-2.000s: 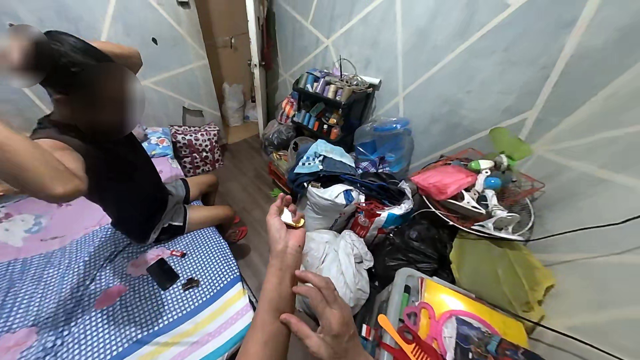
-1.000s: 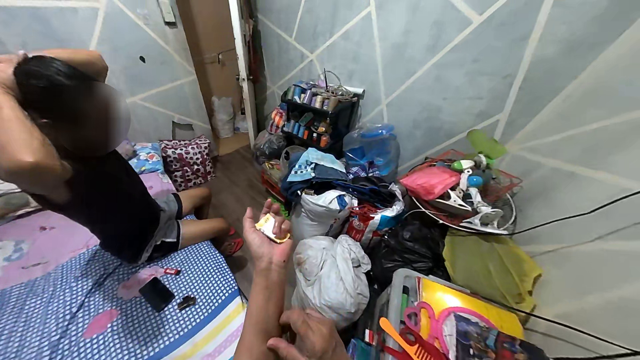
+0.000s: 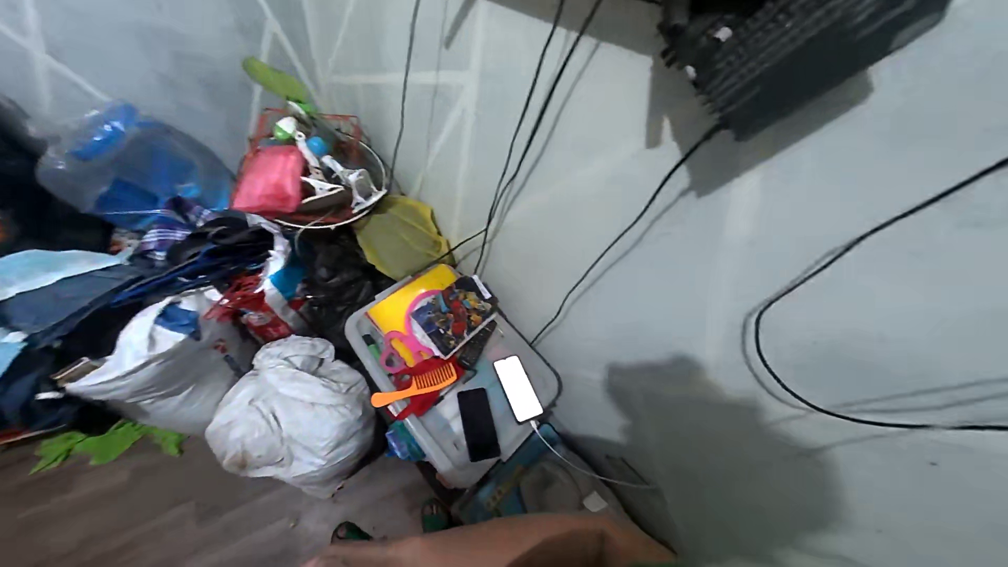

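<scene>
Neither of my hands can be made out; a bare limb [image 3: 512,543] crosses the bottom edge, and which part it is I cannot tell. Above it stands a lidded clear plastic bin [image 3: 441,449]. On the lid lie an orange comb [image 3: 417,384], a black phone [image 3: 479,424] and a phone with a lit white screen [image 3: 518,387], which has a white cable plugged in. Pink-handled scissors [image 3: 403,350], a yellow folder [image 3: 402,303] and a picture-covered booklet [image 3: 455,315] lie at the lid's far end.
Left of the bin sit a knotted white sack [image 3: 291,417], an open sack [image 3: 173,370] and a black bag [image 3: 335,276]. Behind are a large clear bottle [image 3: 142,157] and a red basket [image 3: 331,126] of fan parts. Black cables [image 3: 630,236] hang along the wall.
The view has swung far to the right. My two hands, one with a small white and yellow thing on its palm, have left the view, as has the seated person.
</scene>
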